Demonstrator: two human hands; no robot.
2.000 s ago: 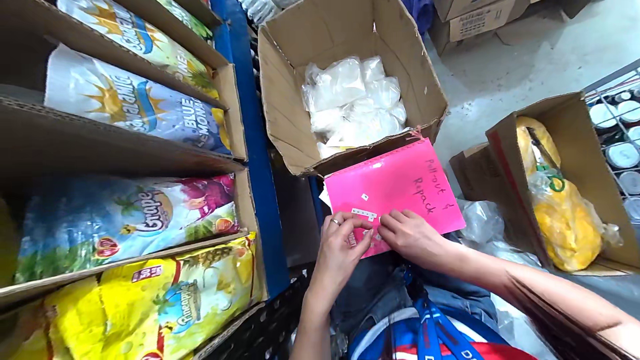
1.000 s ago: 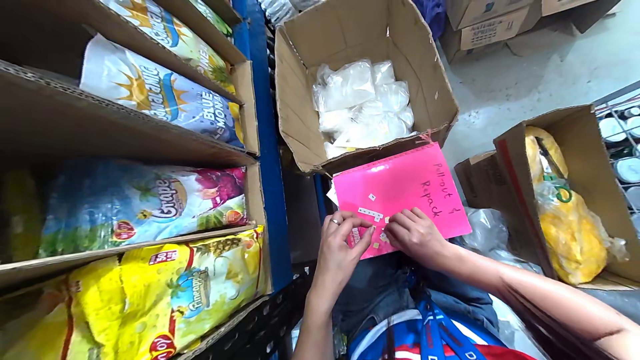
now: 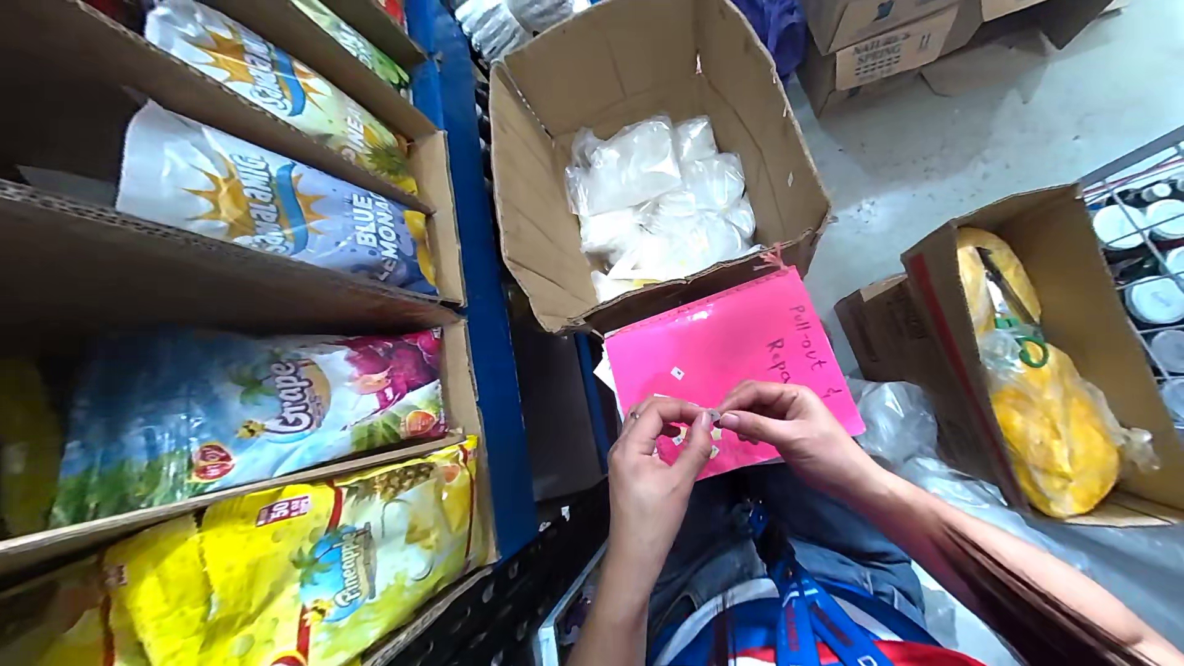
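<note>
A bright pink folder or notebook [image 3: 731,333] with handwriting lies tilted over my lap. Several tiny pale stickers or labels [image 3: 677,374] are scattered on it. Above its lower part, my left hand [image 3: 661,444] and my right hand [image 3: 786,416] meet at the fingertips. Thumb and forefinger of each hand are pinched on one tiny piece [image 3: 714,418], too small to identify. My fingers partly hide the other small pieces and some of the handwriting.
An open cardboard box [image 3: 546,194] with clear plastic bags of white contents stands just beyond the folder. Powdered drink pouches [image 3: 277,388] fill divided cartons on the left, beside a blue shelf beam [image 3: 476,277]. At right, another box [image 3: 953,370] holds yellow bagged material.
My hands have lifted a little off the pink surface, and their fingertips have come together around a tiny piece. Earlier they were lower, at the small labels, with the fingertips slightly apart.
</note>
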